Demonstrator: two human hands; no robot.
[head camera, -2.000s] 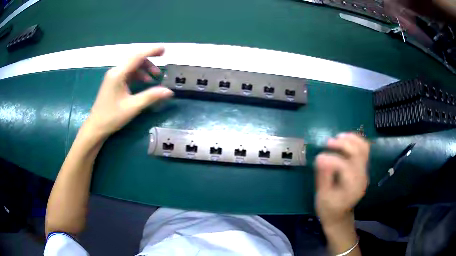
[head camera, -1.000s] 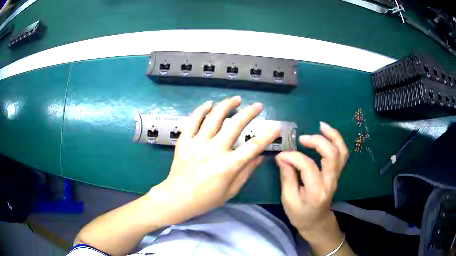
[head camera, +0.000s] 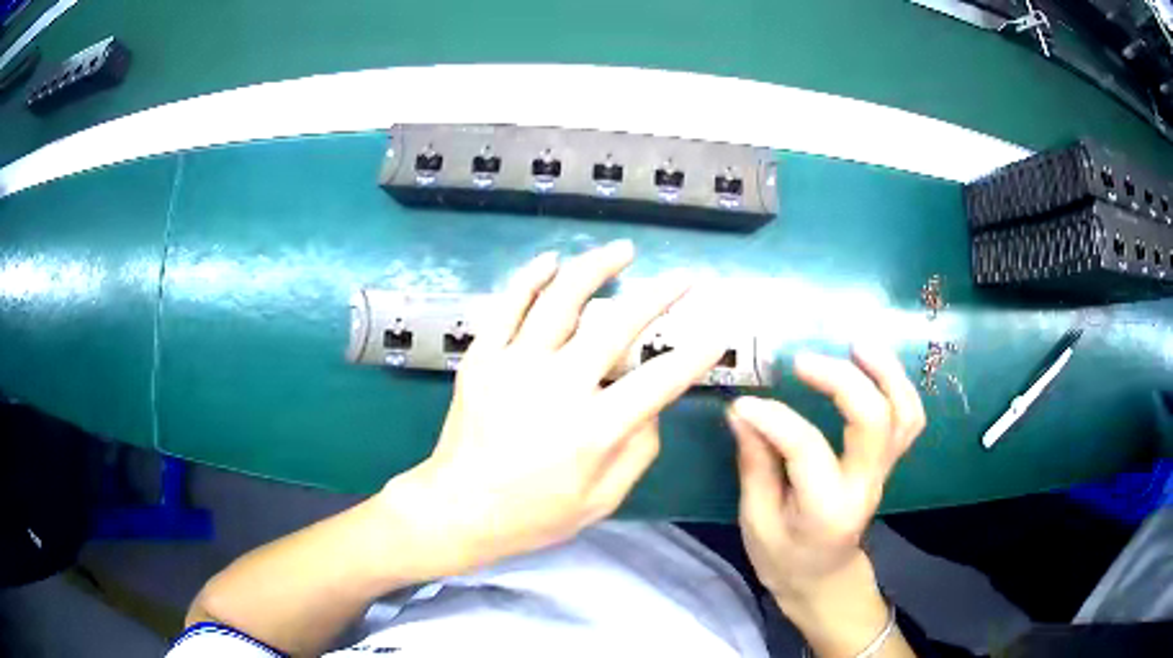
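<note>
A pale grey-brown housing (head camera: 432, 337) with a row of small black openings lies on the green mat nearest me. My left hand (head camera: 553, 411) lies over its middle and right part, fingers spread, hiding some openings. The index fingertip is near the right-end opening, blurred by glare. My right hand (head camera: 823, 450) is just right of the housing's end, thumb and fingers curled and apart. Whether a tiny part is between its fingertips cannot be told. A second, darker housing (head camera: 579, 174) lies beyond, parallel to the first.
Small copper-coloured parts (head camera: 935, 366) lie scattered at the right. A slim white pen or knife (head camera: 1029, 396) lies beyond them. Black stacked housings (head camera: 1042, 231) stand at the far right. Another dark housing (head camera: 80, 75) lies at the far left, beyond the white stripe (head camera: 553, 97).
Since two seconds ago, my left hand has come from the far housing's left end onto the near housing. Over the last second, my right hand has shifted slightly right, away from the housing's end.
</note>
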